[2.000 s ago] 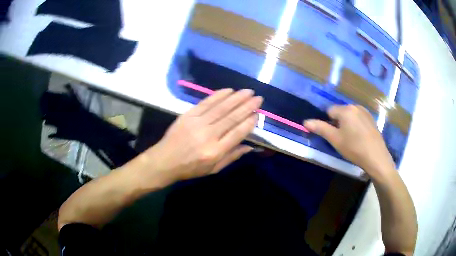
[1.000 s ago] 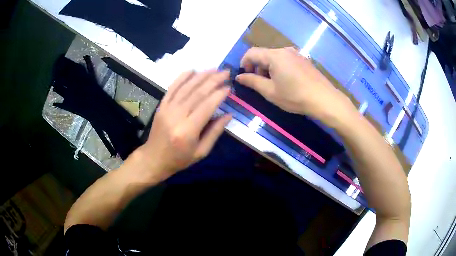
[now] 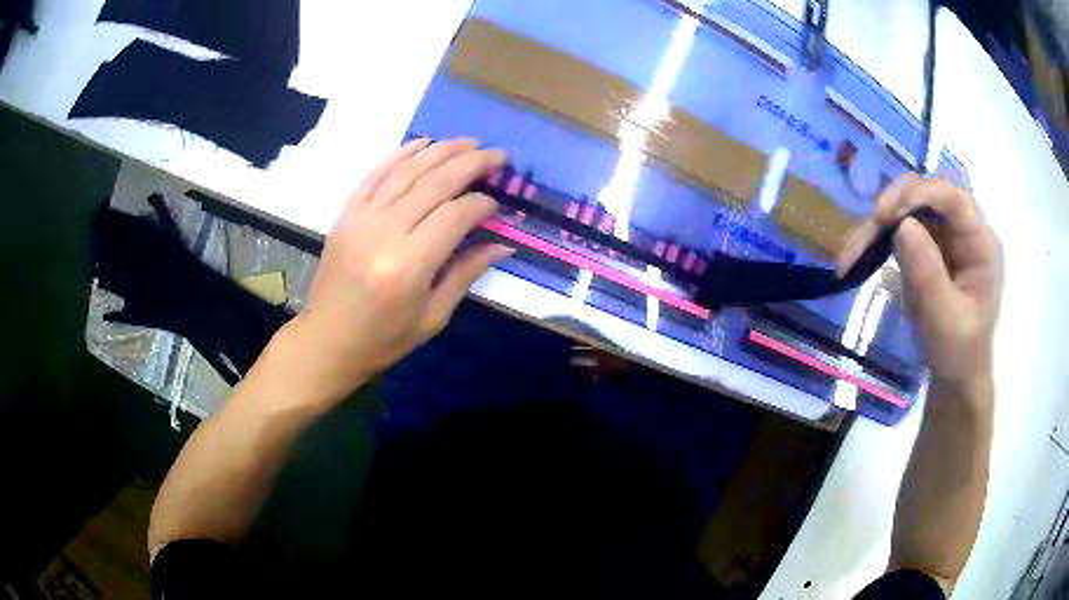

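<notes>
The blue-tinted clear sewing template [image 3: 563, 135] lies on the white table, with brown tape across its middle. Pink bars and a long pink line show along its near part. My right hand [image 3: 944, 264] holds one end of a black fabric strip [image 3: 780, 281] above the template's right part; the strip's other end reaches down to the template's near-middle part. My left hand [image 3: 410, 240] rests flat at the template's near left corner, fingers slightly apart; whether anything is under the fingertips is hidden.
Black cut pieces [image 3: 193, 100] lie on the white table [image 3: 363, 70] left of the template. Black snips [image 3: 814, 29] lie at its far edge. Below the table's edge a black garment heap [image 3: 176, 275] rests on clear plastic [image 3: 135, 328].
My right hand has moved from the template's left end to its right, lifting the black strip's end. Pink bars are now uncovered. My left hand stays near the left corner.
</notes>
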